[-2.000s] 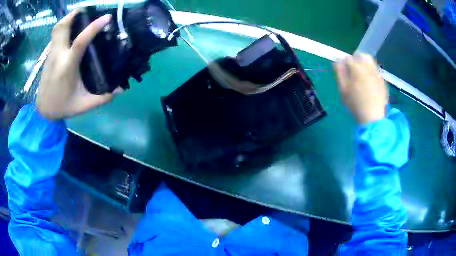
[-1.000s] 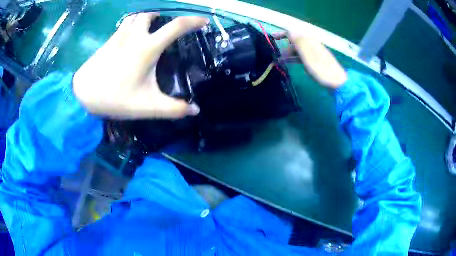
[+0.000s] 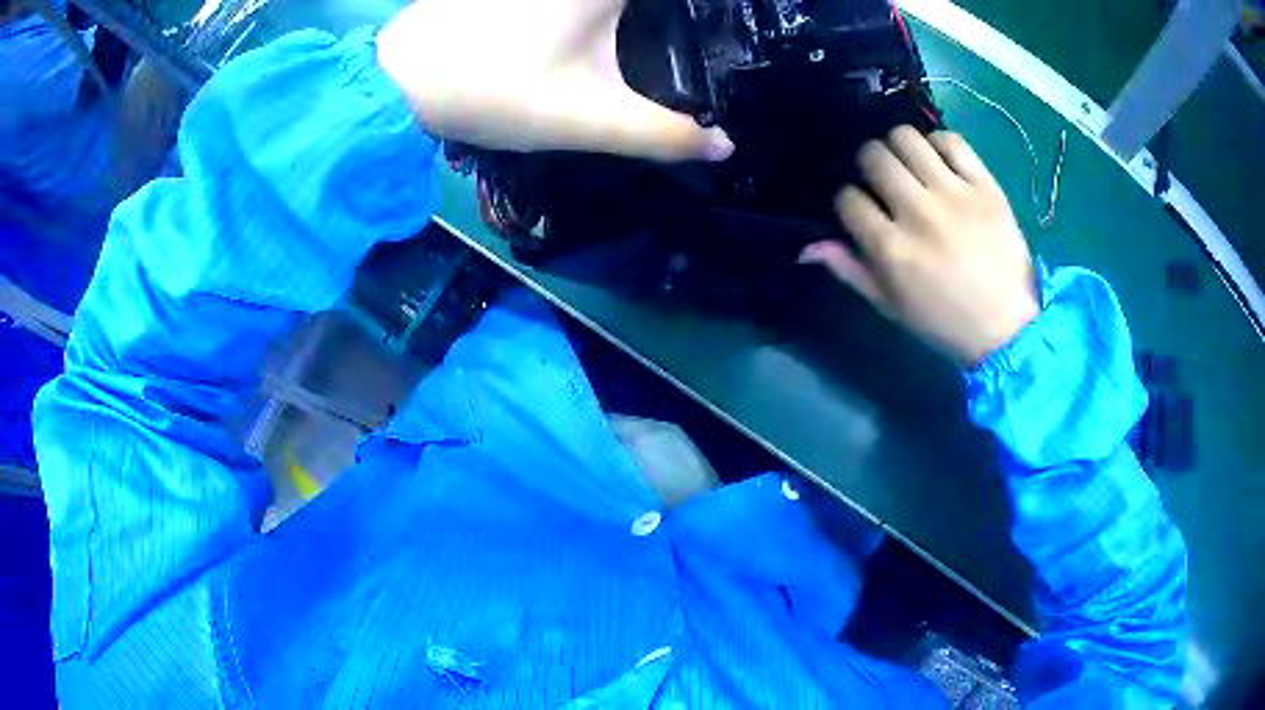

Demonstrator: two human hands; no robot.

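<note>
The black lens module (image 3: 784, 42) sits in the black housing (image 3: 777, 146) at the top centre of the view, on the green bench (image 3: 805, 388). My left hand (image 3: 555, 83) grips the module's left side, with the thumb along its near face; the fingers are cut off by the top edge. My right hand (image 3: 936, 229) lies with curled fingers at the housing's right end; the frames do not show whether it grips it. A thin pale wire (image 3: 1020, 125) trails from the housing's right end over the bench.
A white-edged conveyor rim (image 3: 1020, 70) curves past the far right. A grey post (image 3: 1172, 70) stands beyond it. Another person's blue sleeve (image 3: 49, 83) shows at the upper left. Dark flat pieces (image 3: 1172, 416) lie at the right.
My left hand has brought the lens module from the upper left onto the housing. My right hand has moved from the far right to the housing's right end. The view has shifted too.
</note>
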